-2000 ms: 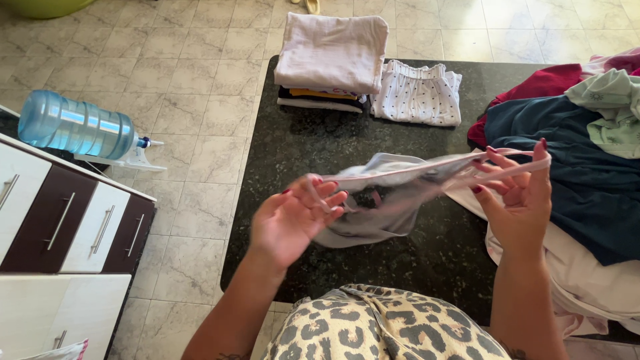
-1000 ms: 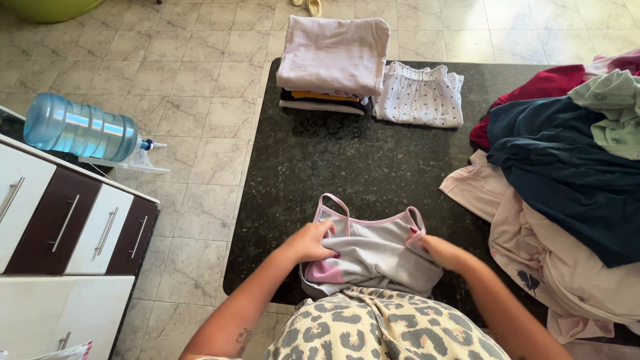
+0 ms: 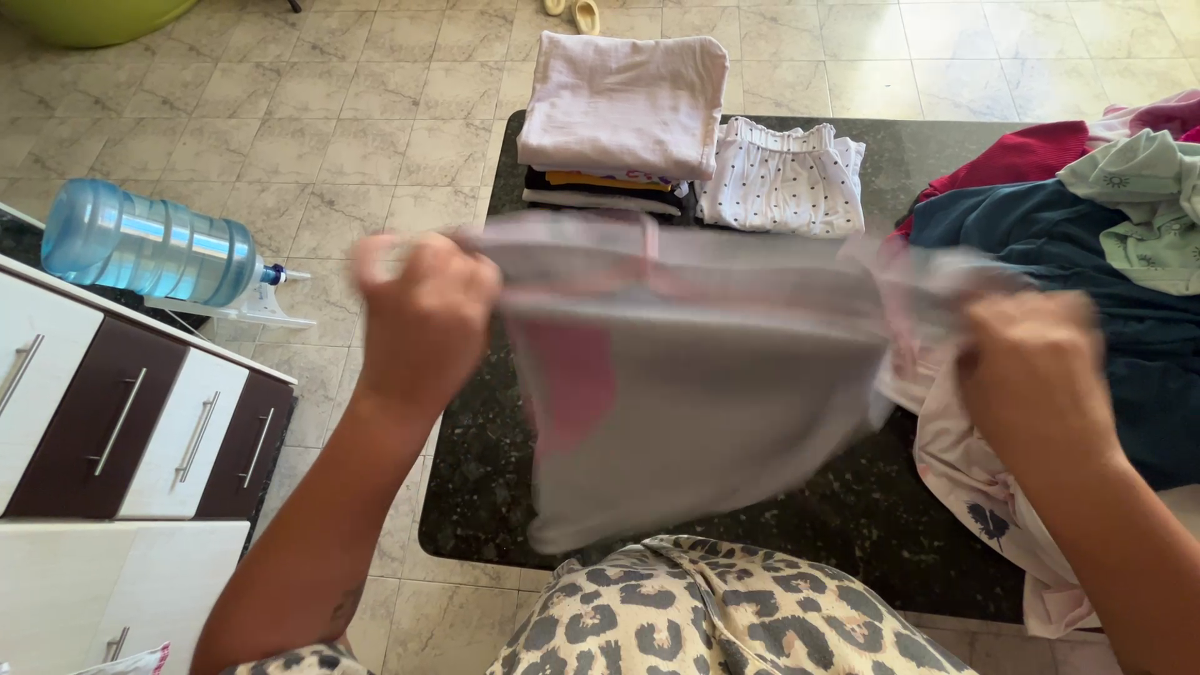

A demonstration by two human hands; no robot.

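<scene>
Stretched between my two hands is a grey garment with pink straps and a pink patch [image 3: 694, 403], blurred by motion, above the dark granite tabletop [image 3: 469, 487]. My left hand [image 3: 431, 309] grips its upper left end, and my right hand [image 3: 1031, 347] grips the upper right end near the clothes pile. Beyond the garment lies a stack of folded clothes topped by a pale pink cloth [image 3: 623, 108]. White dotted shorts [image 3: 783, 178] lie folded beside that stack, on its right.
A loose pile of clothes, with a dark teal garment [image 3: 1022, 234] and a light pink printed one [image 3: 966, 469], covers the table's right side. Left of the table are drawers [image 3: 103, 412] and a blue water jug [image 3: 150, 244] on a stand. Sandals [image 3: 586, 17] lie on the tiled floor.
One second ago the grey garment lay on the table near its front edge, under my hands. Now both hands hold it up and spread, farther forward and wider apart.
</scene>
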